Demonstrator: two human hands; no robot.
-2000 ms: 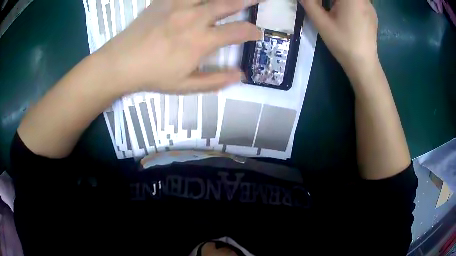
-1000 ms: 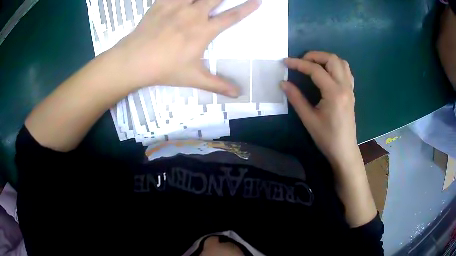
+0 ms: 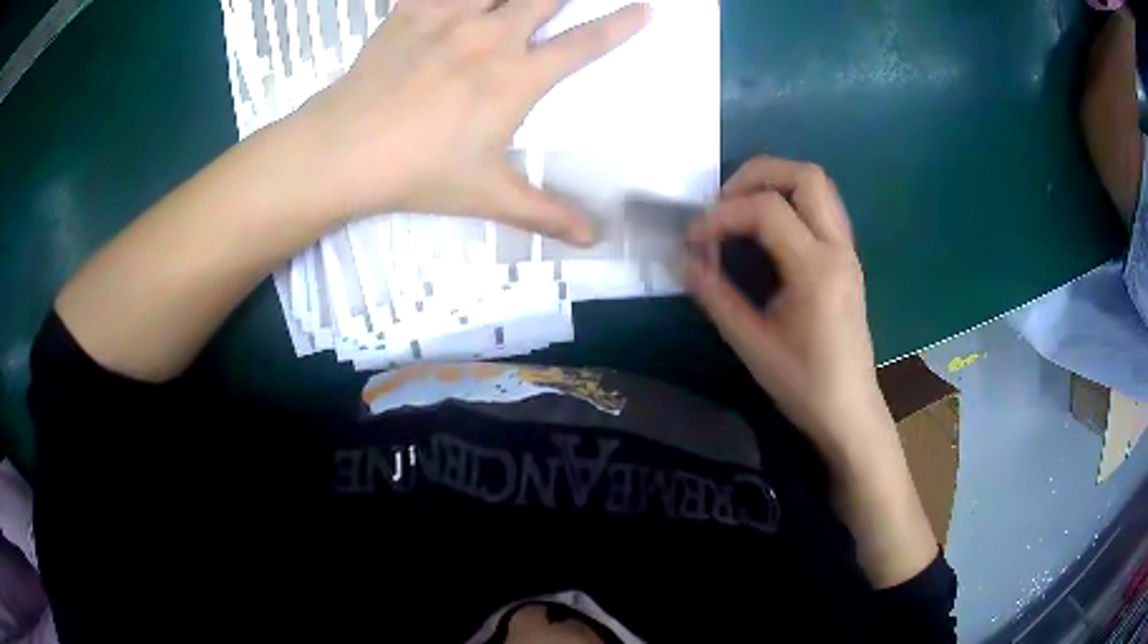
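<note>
Fanned white adhesive sheets (image 3: 434,296) with rows of grey rectangles lie in front of me, their upper part glaring white. My left hand (image 3: 453,126) lies spread over the sheets, fingers apart, thumb on the top sheet, holding nothing. My right hand (image 3: 781,277) pinches the right end of a grey adhesive pad (image 3: 657,227) at the top sheet's right edge. The pad is blurred and its right end is lifted. I cannot tell whether its left end still touches the sheet. No handset is in view.
The green bench surface (image 3: 919,138) curves around the sheets. Another person's arm (image 3: 1113,120) is at the far right edge. Cardboard boxes (image 3: 925,440) stand beyond the bench edge at the lower right.
Two seconds ago the handset lay on the sheets; it is gone from view. Since one second ago my right hand has taken hold of the right grey pad and moved slightly left. My left hand has barely moved.
</note>
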